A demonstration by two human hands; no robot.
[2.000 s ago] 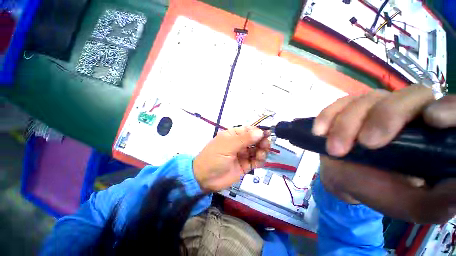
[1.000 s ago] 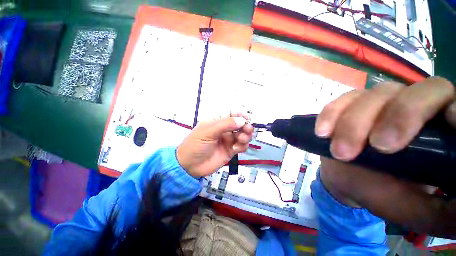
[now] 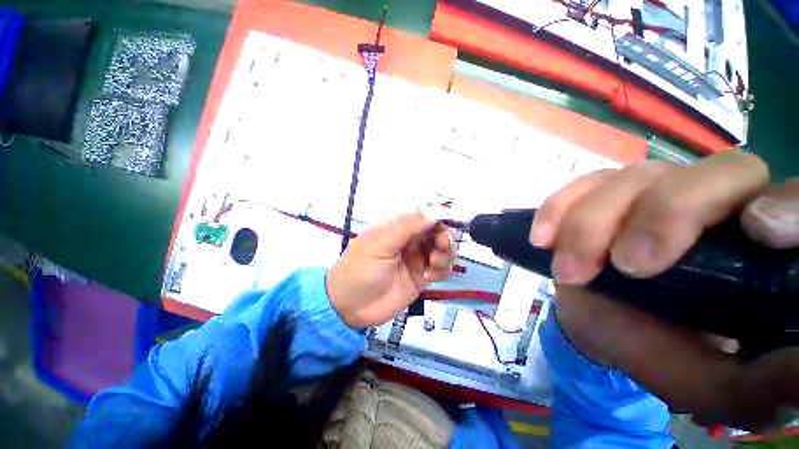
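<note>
My right hand (image 3: 657, 228) is wrapped around a thick black electric screwdriver (image 3: 517, 238) held level, its thin bit pointing left. My left hand (image 3: 385, 274) has its fingertips pinched at the bit's tip, above the panel. Whatever is between the fingertips is too small and blurred to tell. The white panel back plate (image 3: 289, 131) lies under both hands. A dark display cable (image 3: 360, 149) runs across it to a wide connector (image 3: 371, 58) at the far edge. A green circuit board (image 3: 211, 234) and a black oval (image 3: 244, 246) are at its left corner.
An orange-red pad (image 3: 229, 66) borders the panel on the green workbench (image 3: 61, 197). Two screw trays (image 3: 127, 131) and a black sheet (image 3: 45, 83) lie at left. A blue-rimmed, pink-lined bin (image 3: 88, 338) is lower left. Another panel (image 3: 604, 53) on orange padding is upper right.
The view has shifted, so the panel and trays sit farther left than two seconds ago. My left fingertips moved off the bit's tip a second ago and are back against it now.
</note>
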